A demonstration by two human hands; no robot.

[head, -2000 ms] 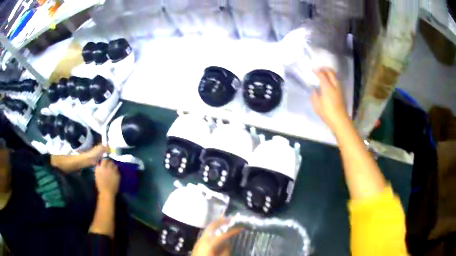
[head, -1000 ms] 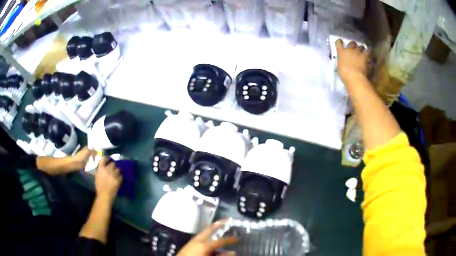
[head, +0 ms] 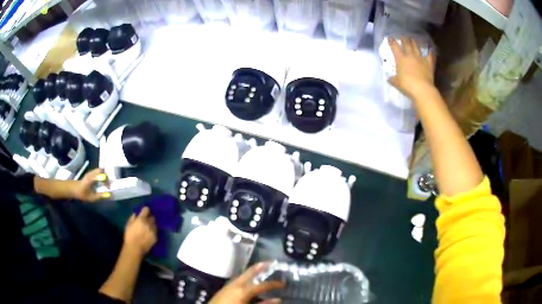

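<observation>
My left hand [head: 249, 288] is at the bottom edge, partly cut off, with its fingers on the left rim of a clear ribbed plastic tray [head: 321, 285]. My right hand [head: 411, 65], in a yellow sleeve, reaches to the back right and lies with spread fingers on a white, patterned object [head: 389, 58] on the white strip; whether it grips it is unclear. White dome cameras with black ball heads stand before me: three in a row [head: 263, 184] and one nearer [head: 208, 249], beside the tray. Two more black ball heads [head: 311, 104] face me on the white strip.
At left, a co-worker's hands hold a white part [head: 129, 188] and a dark purple cloth [head: 166, 215], near a camera [head: 139, 144]. More cameras [head: 89, 98] stand behind. Clear trays [head: 297, 18] line the back. Small white pieces [head: 418, 227] lie near the post [head: 490, 77].
My right hand has moved from the clear plastic onto the white object at the back right. My left hand stays by the tray. The co-worker's cloth has moved right, apart from the white part.
</observation>
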